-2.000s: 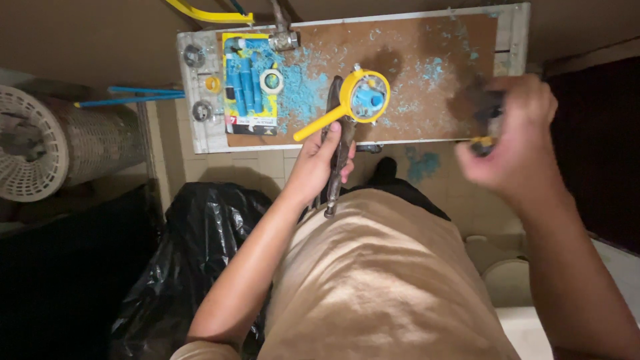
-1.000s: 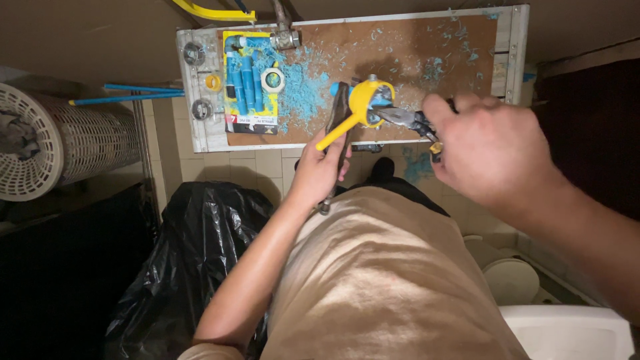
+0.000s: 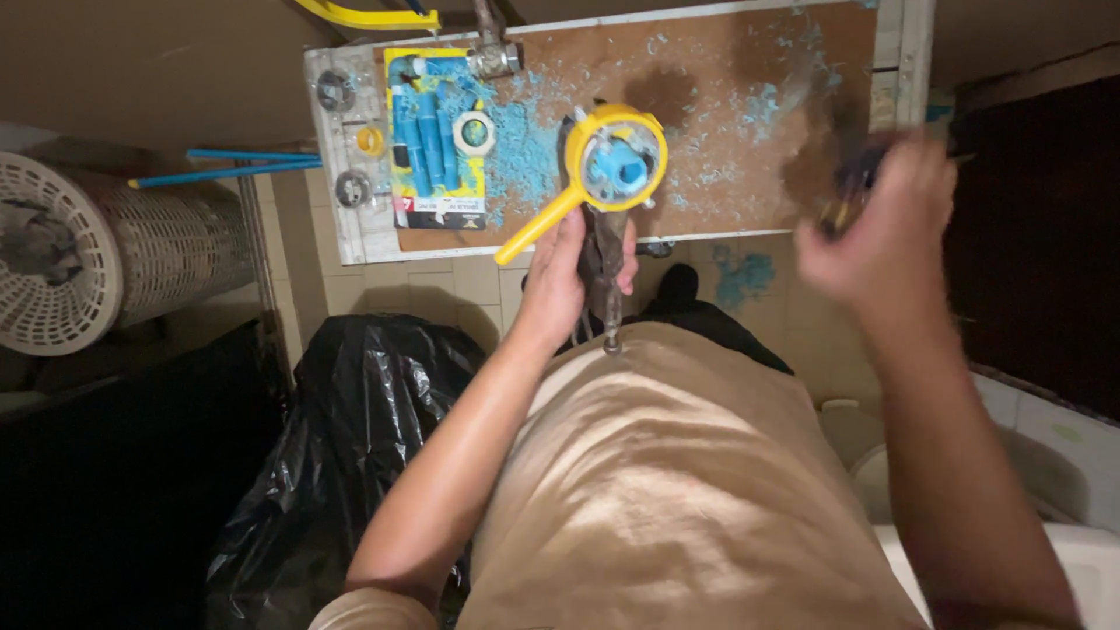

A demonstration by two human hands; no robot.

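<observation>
My left hand (image 3: pixel 560 271) grips a dark metal tool (image 3: pixel 612 262), which looks like locking pliers. Above that hand is a round yellow plastic piece with a straight handle (image 3: pixel 535 229); a short blue plastic pipe piece (image 3: pixel 619 166) sits inside its ring. What joins the yellow piece to the tool is hidden. Out to the right, my right hand (image 3: pixel 888 227) is closed around a dark hand tool with yellowish parts (image 3: pixel 847 192), blurred, its kind unclear. It is apart from the yellow piece.
Blue shavings (image 3: pixel 525 144) lie on the brown board (image 3: pixel 700 114). At its left are blue pipe pieces (image 3: pixel 429 144), a white hexagonal ring (image 3: pixel 474 133) and a hammer head (image 3: pixel 494 59). A yellow-framed tool (image 3: pixel 367 16), black plastic bag (image 3: pixel 376 394) and perforated basket (image 3: pixel 175 236) are nearby.
One second ago the right hand's tool was at the yellow ring; my right hand has since moved away to the right. The ring now faces up toward the view, with the blue piece showing inside.
</observation>
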